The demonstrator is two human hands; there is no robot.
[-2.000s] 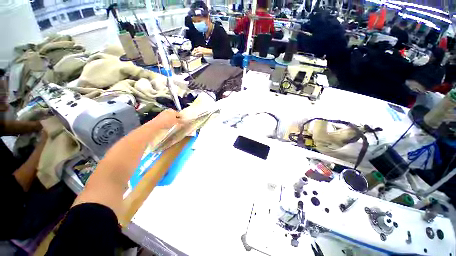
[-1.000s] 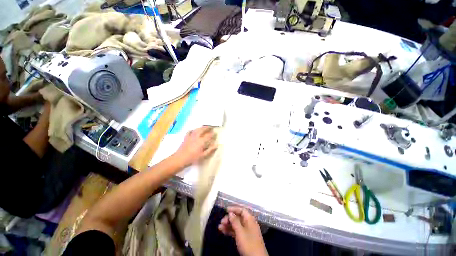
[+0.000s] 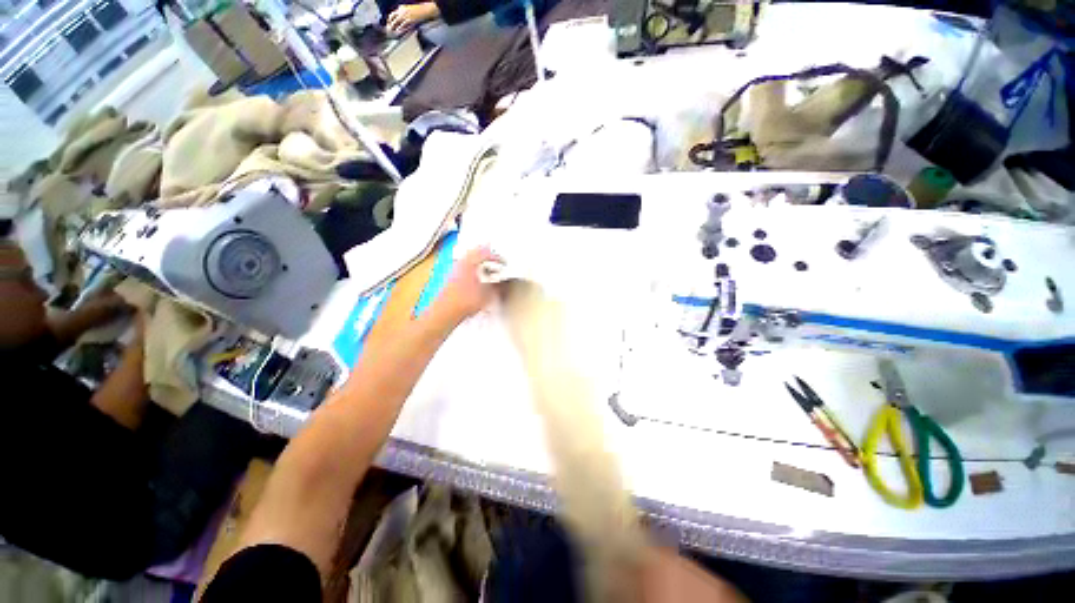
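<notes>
A narrow tan fabric strip [image 3: 564, 406] runs from the middle of the white table [image 3: 519, 477] over its front edge, blurred by motion. My left hand [image 3: 477, 278] is closed on the strip's far end. My right hand [image 3: 681, 580] is at the bottom edge of the picture, blurred and partly cut off, by the strip's near end; its fingers are not clear. Stacked pale cut panels [image 3: 439, 189] with tan edges lie beyond my left hand. The white sewing machine head [image 3: 849, 265] with a blue stripe stands to the right.
Yellow-green shears [image 3: 914, 454] and snips [image 3: 825, 421] lie at the right front. A black phone [image 3: 595, 210] lies behind. Another machine [image 3: 254, 259] and a person's arm [image 3: 124, 377] are at the left. Tan cloth [image 3: 424, 548] hangs below the table edge.
My left hand has moved away from me over the table with the strip. The strip now stretches towards my right hand, which has moved right and down. The view has shifted.
</notes>
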